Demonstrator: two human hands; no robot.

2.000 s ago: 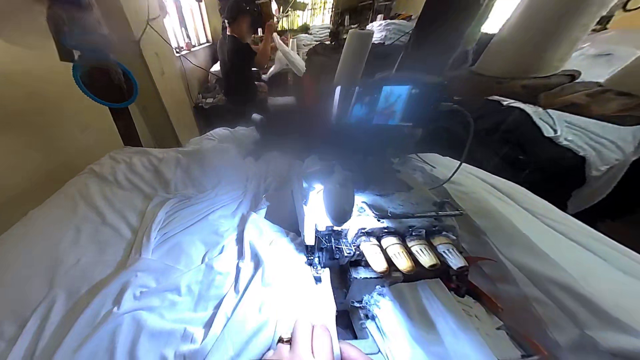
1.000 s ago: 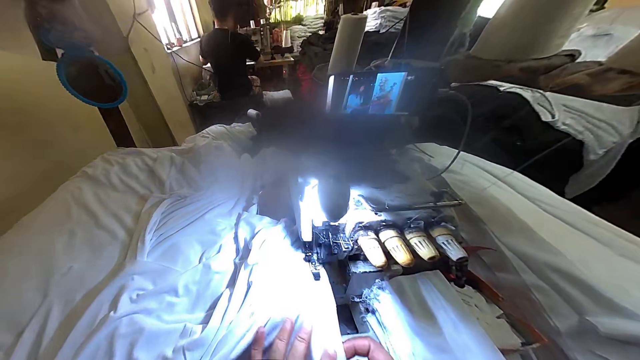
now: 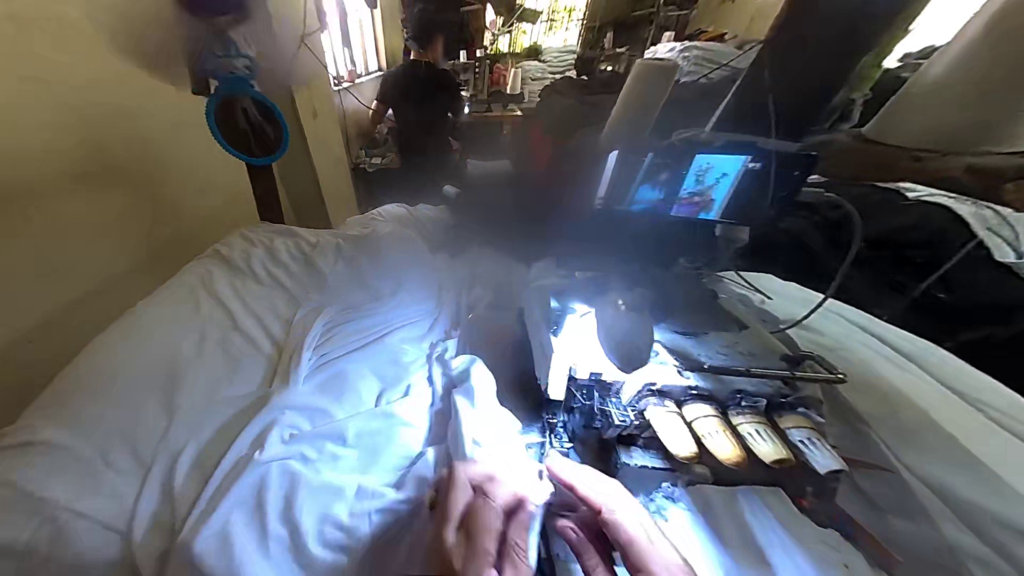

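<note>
An overlock sewing machine [image 3: 596,400] stands in the middle, its work area brightly lit. Just below its presser foot, my left hand [image 3: 488,512] grips the edge of a white cloth [image 3: 336,464] that is heaped over the left side. My right hand [image 3: 612,516] lies beside it to the right, with thumb and fingers close to the same cloth edge; whether it pinches the cloth is unclear. Several cream tension knobs [image 3: 716,432] sit in a row to the right of the needle area. Glare hides the needle.
White cloth pieces [image 3: 744,524] lie at the lower right. A lit screen [image 3: 708,186] stands behind the machine, near a thread cone [image 3: 640,100]. More white fabric [image 3: 904,344] spreads at right. A blue-rimmed mirror [image 3: 248,120] hangs at left. Another person [image 3: 420,108] stands farther back.
Both hands have come farther up into view, toward the presser foot. A fold of the white cloth now stands raised beside the machine. The other person has turned and shifted position.
</note>
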